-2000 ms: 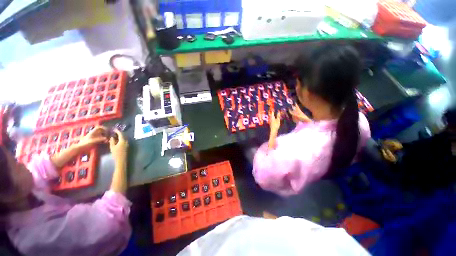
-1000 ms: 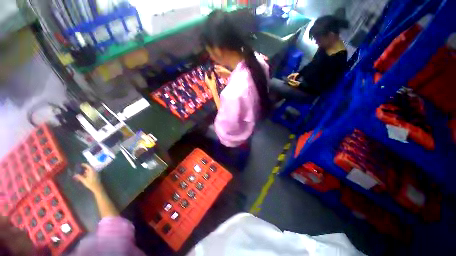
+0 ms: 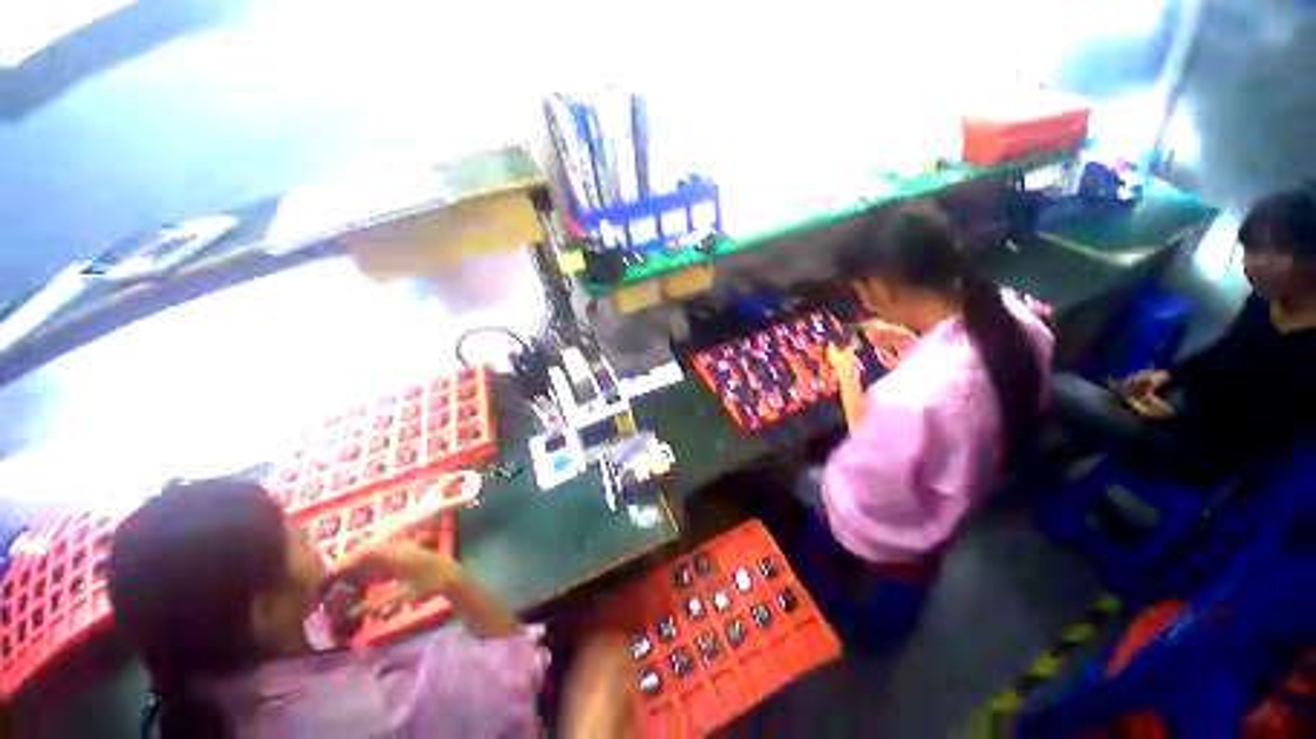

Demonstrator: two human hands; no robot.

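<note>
An orange-red compartment tray (image 3: 791,657) is at the bottom centre, below the front edge of the bench, tilted. Small dark watch heads (image 3: 710,601) sit in many of its pockets; some pockets near its lower right are empty. A blurred bare hand or forearm, seemingly my left hand (image 3: 599,690), is cut off by the bottom edge beside the tray's left side. Its fingers and any hold on the tray cannot be made out. My right hand is not in view.
A pink-coated person (image 3: 419,690) sits at lower left by orange-red trays (image 3: 390,433). Another (image 3: 924,433) works over a tray of strapped watches (image 3: 765,368). A white fixture (image 3: 585,397) stands between them. A dark-clothed person (image 3: 1270,375) sits right, near blue racks.
The view has swung back left and up, so the blue racks have mostly left the picture. The tray appears further right. The blurred hand has appeared and the white cloth at the bottom is gone.
</note>
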